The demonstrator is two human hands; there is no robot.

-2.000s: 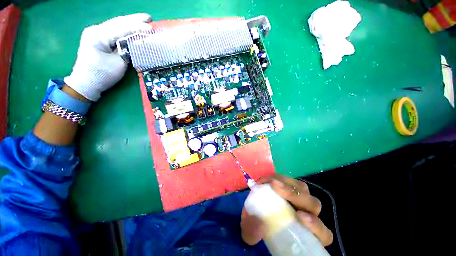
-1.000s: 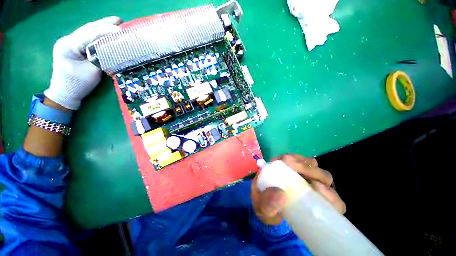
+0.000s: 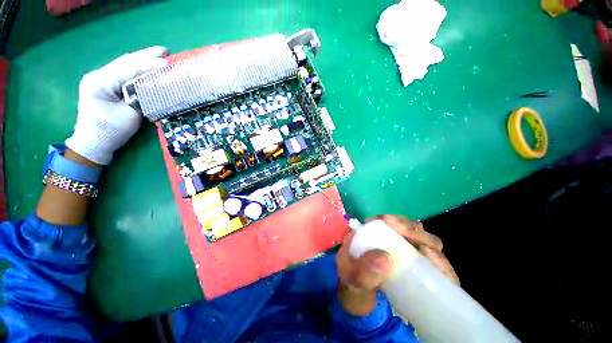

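Observation:
A green circuit board assembly [image 3: 251, 157] lies on a red foam pad [image 3: 282, 234], its silver finned heatsink [image 3: 218, 74] at the far edge. My left hand [image 3: 111, 104], in a white glove, grips the left end of the heatsink. My bare right hand [image 3: 396, 258] is closed around a large translucent white syringe [image 3: 436, 298] at the lower right. Its thin needle [image 3: 335, 205] points up and left to the board's near edge, right of the round capacitors [image 3: 243, 206]. Whether the tip touches the board cannot be told.
On the green bench [image 3: 429, 147] lie a crumpled white cloth [image 3: 413, 40] at the top, a yellow tape roll [image 3: 527, 133] at the right, a thin dark tool [image 3: 535, 94] above it and a pale strip [image 3: 584, 78] at the far right.
The syringe and my right hand have shifted right, and the needle has moved right along the board's near edge. My left hand still grips the heatsink end. The whole view has shifted.

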